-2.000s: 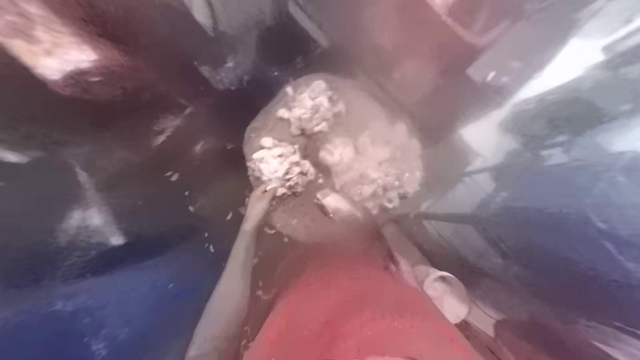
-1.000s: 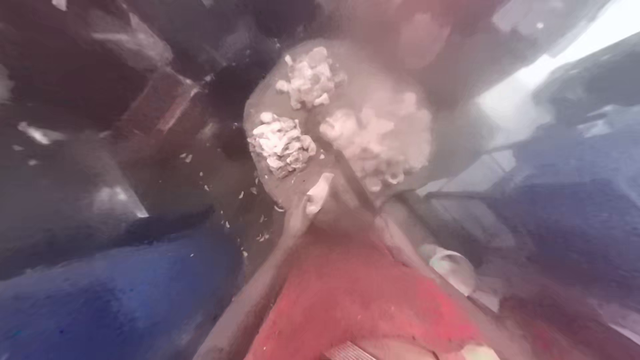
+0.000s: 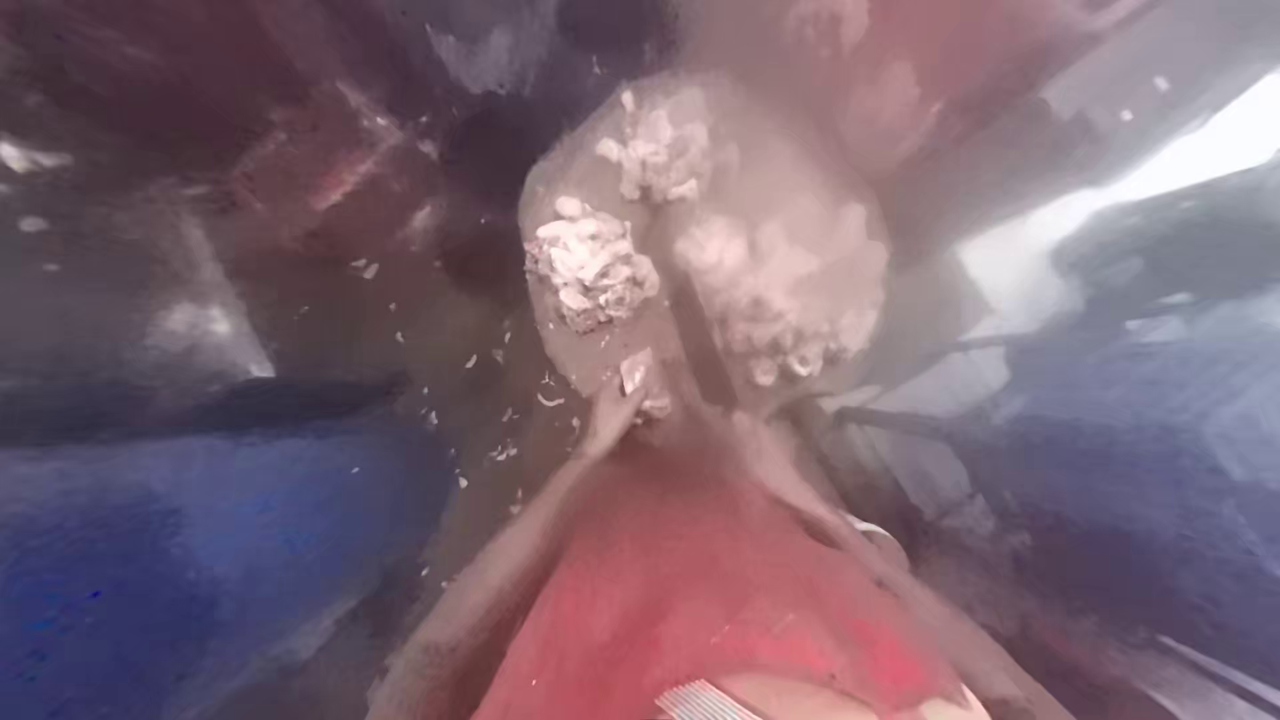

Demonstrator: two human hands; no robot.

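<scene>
A round, pale board or tray (image 3: 560,345) lies in front of my body in the hazy head view. On it sit a bright heap of whitish chunks (image 3: 592,265) at the left, a smaller heap (image 3: 660,145) at the far side and a wide, blurred heap (image 3: 785,290) at the right. My left hand (image 3: 612,412), at the near edge, has its fingers on a pale piece (image 3: 635,370). A dark, flat, blade-like tool (image 3: 700,335) points away from my right hand (image 3: 745,428), which is closed round its near end. Blur hides the fingers.
Small pale scraps (image 3: 500,452) litter the dark ground left of the board. Blue surfaces (image 3: 220,530) lie at both sides. A whitish round object (image 3: 880,540) is partly hidden by my right forearm. A reddish block-like shape (image 3: 320,170) stands at the upper left.
My left hand was at the left heap two seconds ago; it has moved to the near edge of the board. The dark tool now lies plainly between the heaps.
</scene>
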